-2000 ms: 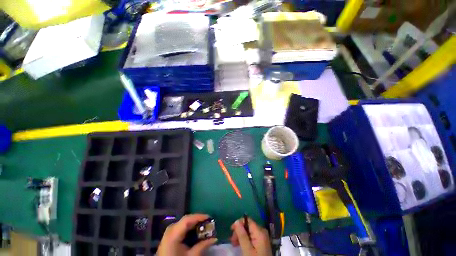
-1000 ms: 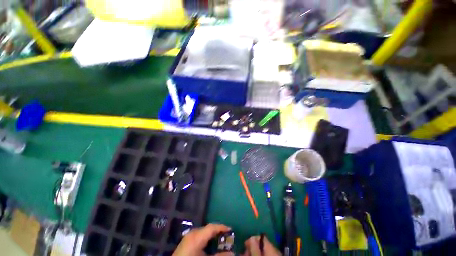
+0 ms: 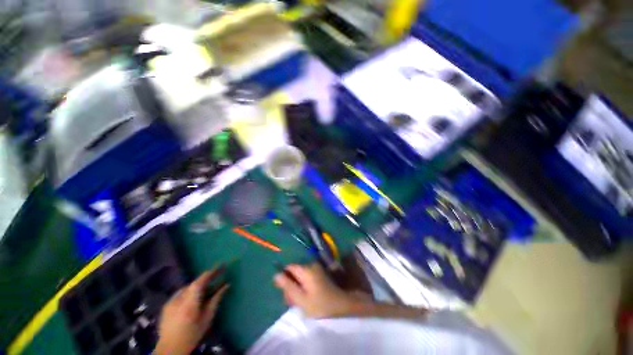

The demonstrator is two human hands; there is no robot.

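Note:
The view is blurred. My left hand [image 3: 189,310] is at the lower left, over the near right edge of the black foam tray [image 3: 163,253]. Its thumb and fingers close on a small dark watch case [image 3: 214,283]; its details are smeared. My right hand [image 3: 311,290] is to the right over the green mat, fingers curled around a thin dark tool [image 3: 294,279], mostly hidden by the fingers. The hands are apart. Small shiny parts lie in the tray's pockets.
An orange stick [image 3: 257,239], a black tool [image 3: 311,229], a round dish [image 3: 248,202] and a white cup [image 3: 285,167] lie beyond my hands. A blue parts bin [image 3: 451,239] and a white-lined crate [image 3: 420,93] stand at right. A white sleeve or cloth [image 3: 368,336] is below.
The view has swung to the right and tilted, bringing the blue parts bin and another crate into view. My hands show farther apart, and the tray is now at the lower left.

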